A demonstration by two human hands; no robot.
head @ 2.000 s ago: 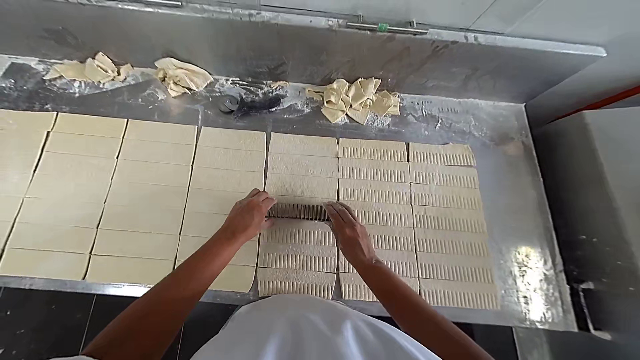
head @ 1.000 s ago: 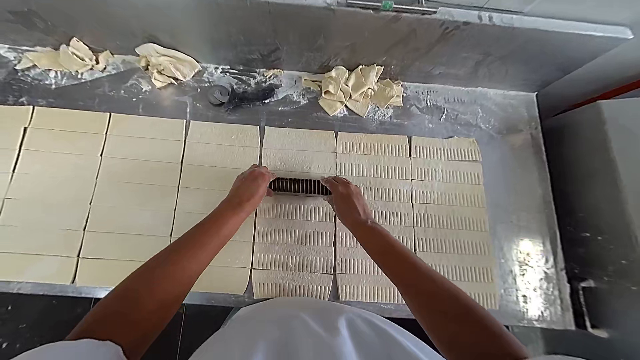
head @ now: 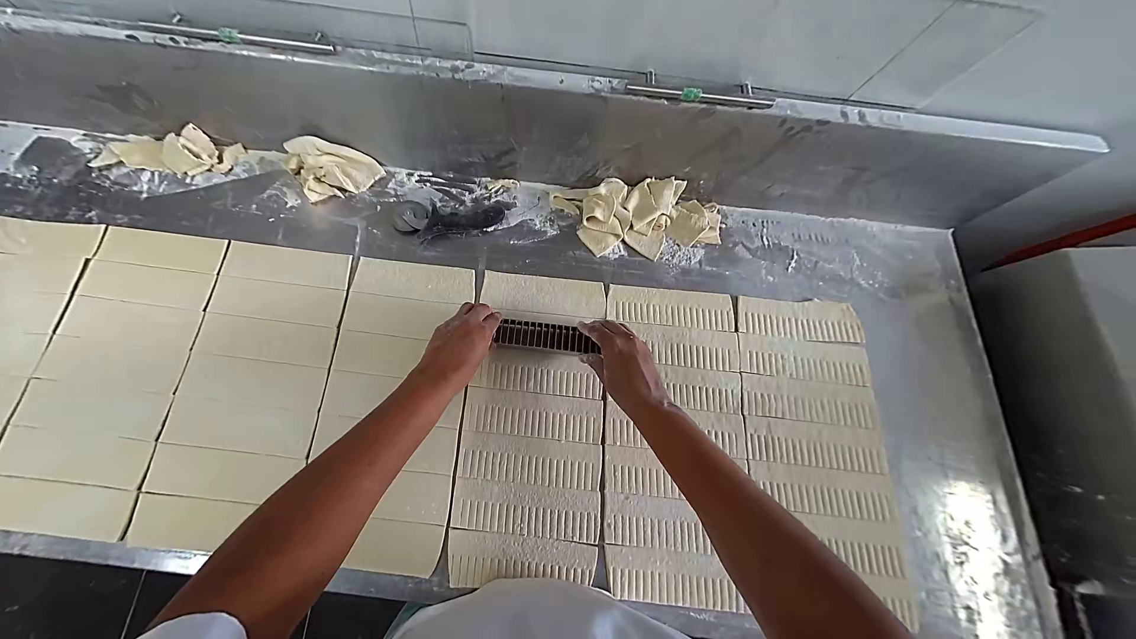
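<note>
My left hand (head: pixel 461 342) and my right hand (head: pixel 623 359) grip the two ends of a multi-blade dough cutter (head: pixel 545 336). The cutter lies level across the third column of dough pieces from the right, near its upper end. Just above it, the top dough piece (head: pixel 543 295) of that column is smooth. Below it, the dough pieces (head: pixel 532 461) carry rows of short parallel slits. Slits also mark both columns to the right, while the dough sheets (head: pixel 266 333) on the left are smooth. The cutter hides the dough under it.
Along the back of the floured steel table (head: pixel 932 426) lie crumpled dough scraps (head: pixel 333 167), more dough scraps (head: pixel 643 216) and a dark-handled wheel cutter (head: pixel 448 218). A raised steel backsplash (head: pixel 532 133) runs behind them. A grey cabinet (head: pixel 1056 355) stands at the right.
Both hands have moved the cutter up the column, away from my body, by a small distance. The hold on its ends is unchanged.
</note>
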